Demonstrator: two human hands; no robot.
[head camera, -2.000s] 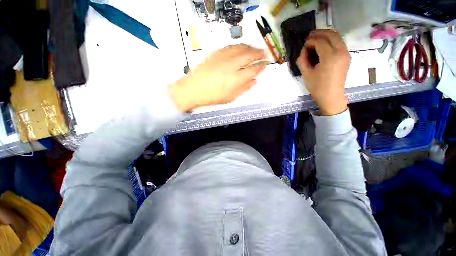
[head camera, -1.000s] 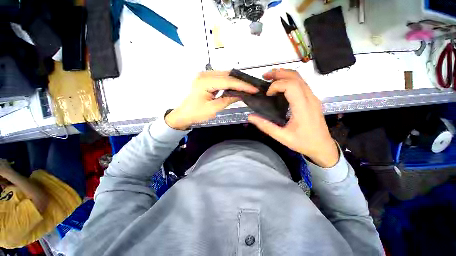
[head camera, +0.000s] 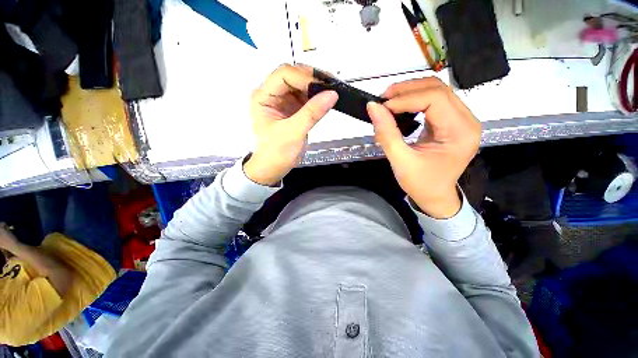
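Observation:
A narrow black fabric strip (head camera: 355, 105) is held between both hands above the table's front part, slanting down to the right. My left hand (head camera: 288, 115) pinches its left end between thumb and fingers. My right hand (head camera: 428, 136) pinches its right part, and a dark corner sticks out below the fingers. A stack of black pieces (head camera: 474, 42) lies behind my right hand. The fingertips hide parts of the strip.
Orange-red snips (head camera: 422, 40) and a green pen (head camera: 431, 35) lie beside the stack. A blue strip (head camera: 222, 21), dark cut pieces (head camera: 136, 52) and a brown board (head camera: 98, 126) are at left. Red-handled scissors (head camera: 625, 78) are far right. A person in yellow (head camera: 52, 287) is at lower left.
My right hand took a black piece from the stack area. The piece, wider and partly open one second ago, now shows as a narrow strip. Both hands have moved slightly up in the view.

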